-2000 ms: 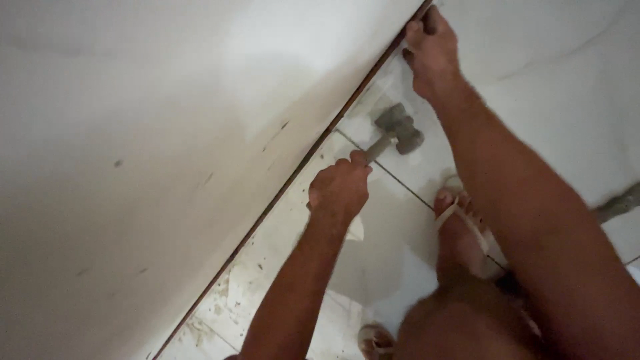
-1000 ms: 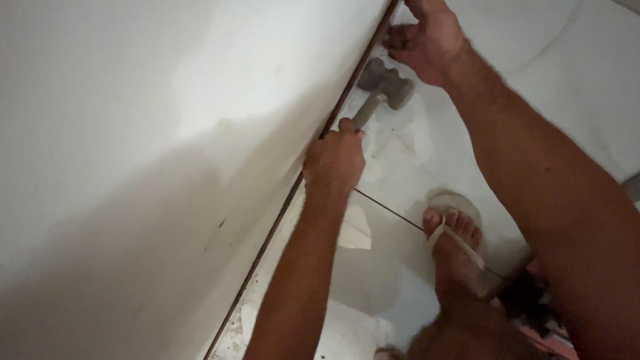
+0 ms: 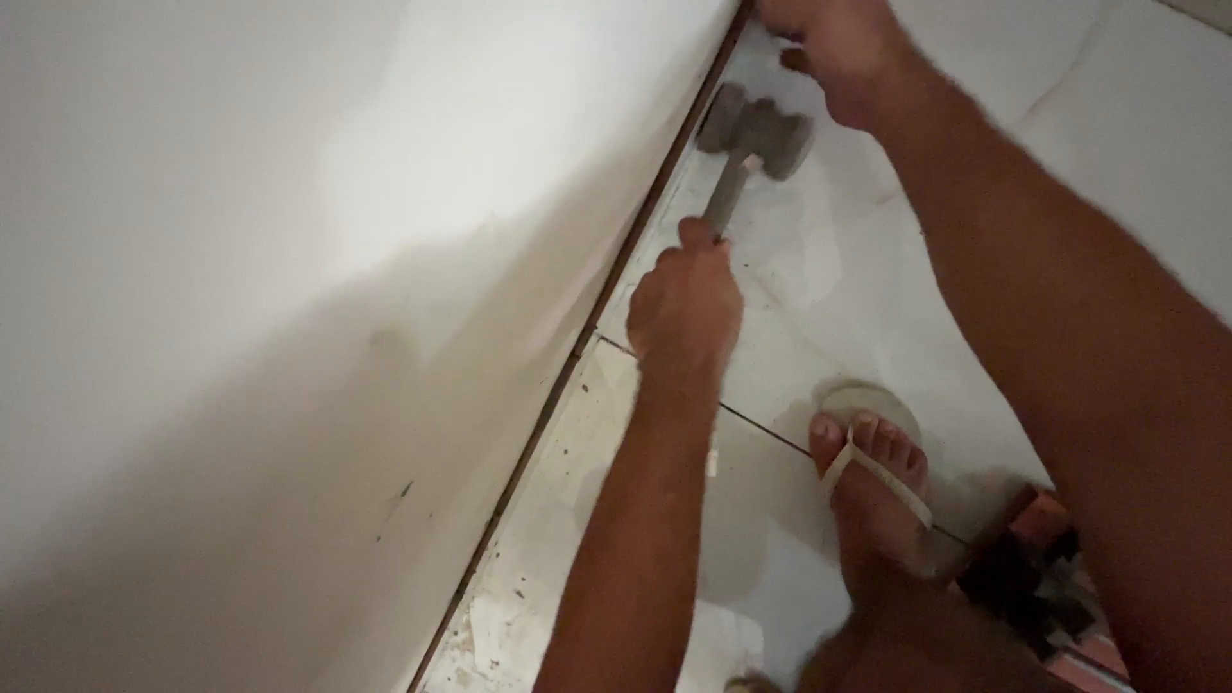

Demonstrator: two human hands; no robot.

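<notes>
My left hand (image 3: 685, 298) is closed around the handle of a mallet (image 3: 756, 133) with a thick, two-faced grey head. The mallet head is over the floor tiles, close to the dark gap (image 3: 630, 241) along the foot of the white wall (image 3: 289, 241). At the top edge of the view, my right hand (image 3: 842, 48) is beside that gap with its fingers bent. Its fingertips are partly cut off by the frame, so I cannot tell whether it holds anything.
Large pale floor tiles (image 3: 828, 318) meet at a dark joint, with dirt specks on the tile near the wall. My foot in a flip-flop (image 3: 881, 472) stands on the tiles. A red and black object (image 3: 1020, 568) lies partly hidden behind my right forearm.
Both hands have moved along the foot of the wall, away from me, between two seconds ago and now. The mallet has stayed in my left hand.
</notes>
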